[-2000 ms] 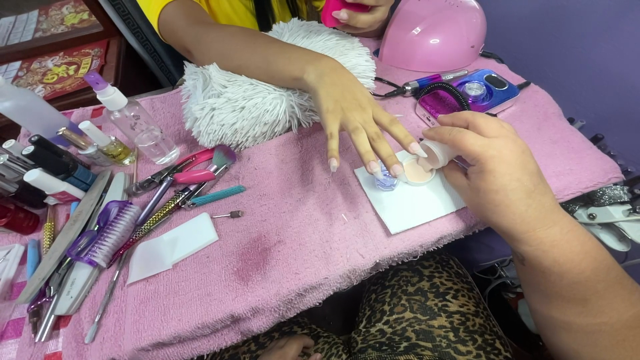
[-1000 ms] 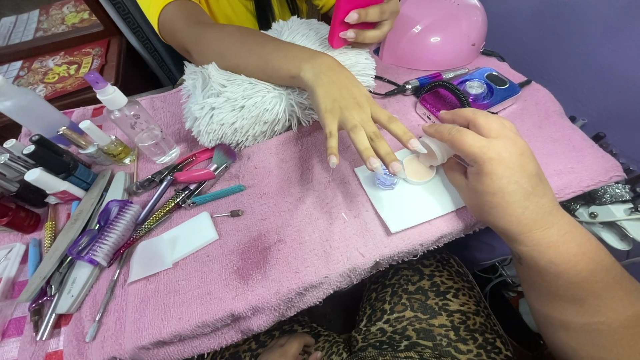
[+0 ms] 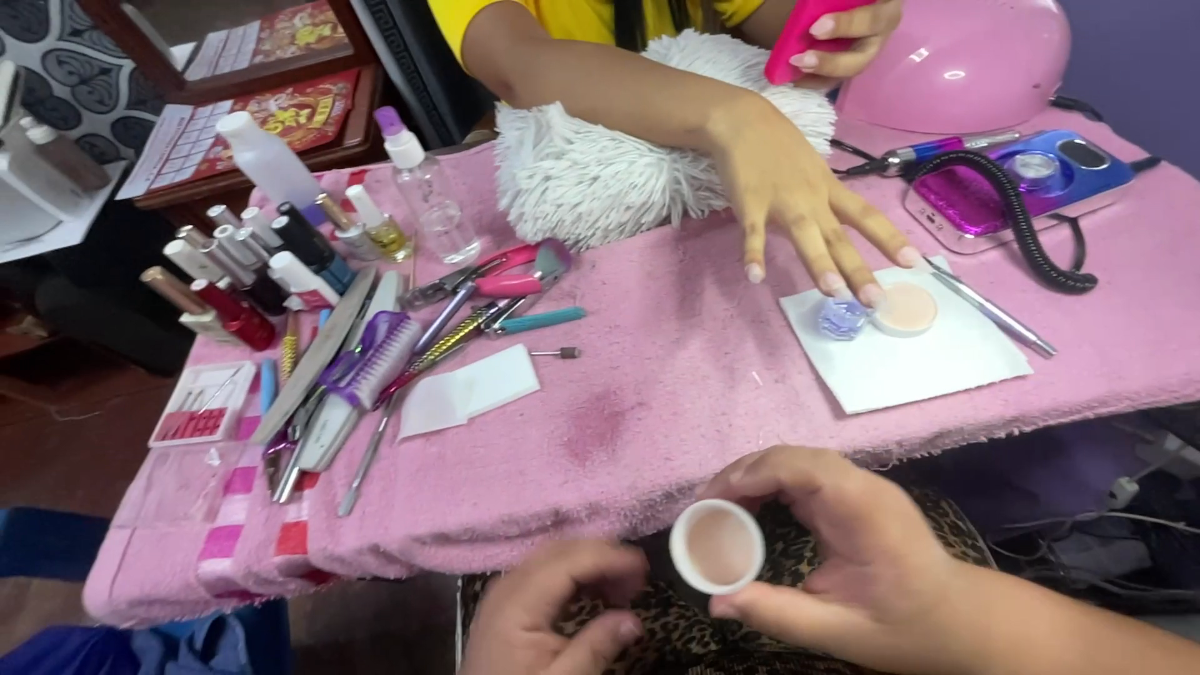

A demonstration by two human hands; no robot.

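Note:
My right hand [image 3: 834, 553] holds a small round white jar [image 3: 717, 547] with pinkish powder inside, its mouth tilted toward me, over my lap. Close by on the left, my left hand [image 3: 562, 609] has its fingers curled apart, slightly blurred, with nothing seen in them. Beyond, another person's hand [image 3: 787, 197] is spread over a white paper pad [image 3: 923, 370]. Its fingertips are near a small purple faceted glass dish [image 3: 841, 320] and a round disc with a peach surface [image 3: 905, 309]. A slim metallic pen-like tool [image 3: 998, 314] lies on the pad's right edge.
Nail polish bottles [image 3: 234, 281], a spray bottle [image 3: 431, 197], nail files [image 3: 323, 356] and a purple brush [image 3: 375, 361] crowd the left of the pink towel [image 3: 647, 375]. A white shaggy cushion [image 3: 600, 169] supports the other person's arm. An electric nail drill unit [image 3: 1031, 187] and pink dome [image 3: 956, 66] stand right.
My right hand has moved from the pad, beside the other person's fingers, down over my lap with the jar. My left hand has come up beside it. The view has shifted.

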